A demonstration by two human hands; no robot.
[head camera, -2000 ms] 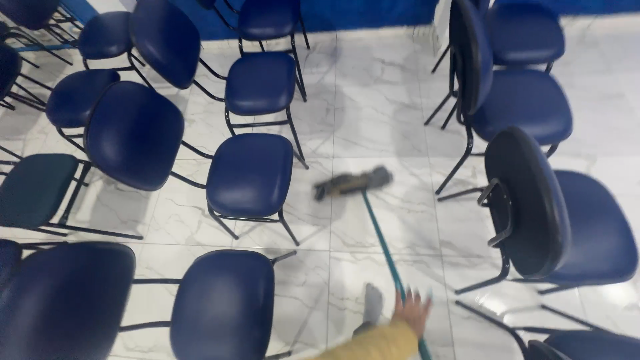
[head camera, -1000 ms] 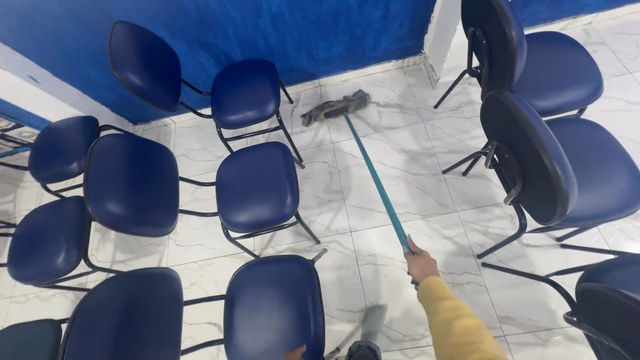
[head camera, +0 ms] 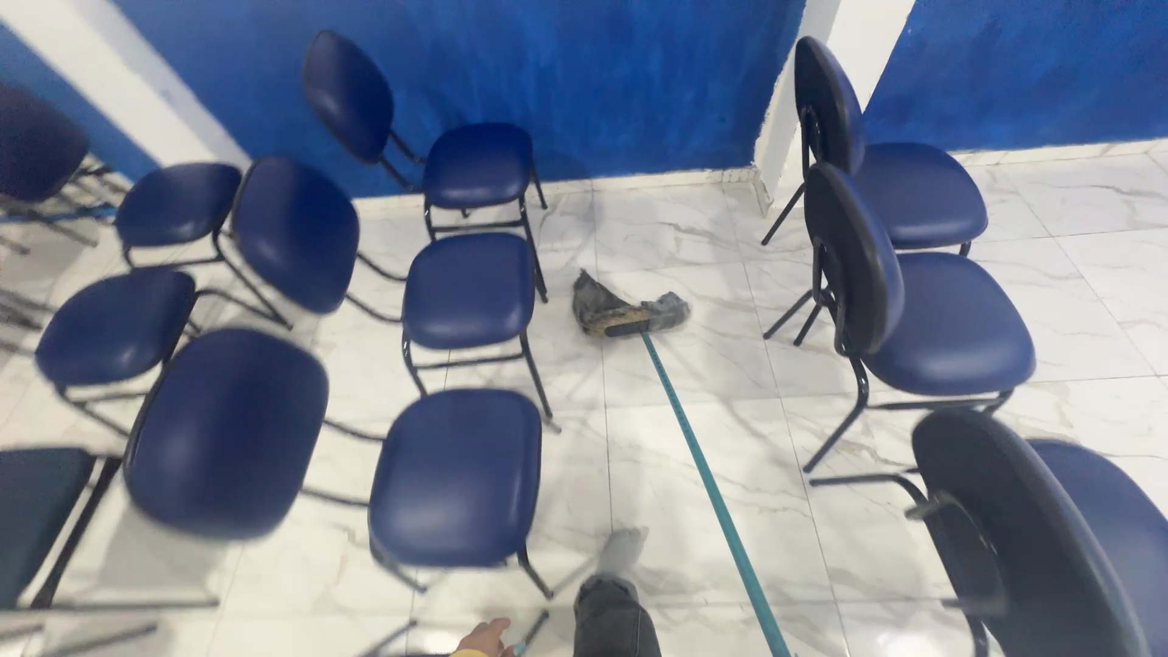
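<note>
A floor mop's dark head (head camera: 630,317), with a ragged grey cloth about it, lies on the tiles between two rows of chairs. From it a long teal handle (head camera: 707,474) runs down and right, leaving the view at the bottom edge. My right hand is out of view, so its hold on the handle is hidden. At the bottom edge, just left of a dark-clad leg (head camera: 616,620), part of my left hand (head camera: 488,637) shows with a yellow cuff. Its fingers point right, near a chair leg; whether they hold anything is unclear.
Blue padded chairs with black metal legs stand in rows on the left (head camera: 456,479) and right (head camera: 954,324). Their legs reach into the aisle of marbled tile (head camera: 680,365). Beyond is a blue wall (head camera: 584,82) with a white pillar (head camera: 789,119) at its right.
The mop head has come back from near the wall's foot. My right hand, on the handle in the frame from one second ago, is out of view. More of my left hand shows.
</note>
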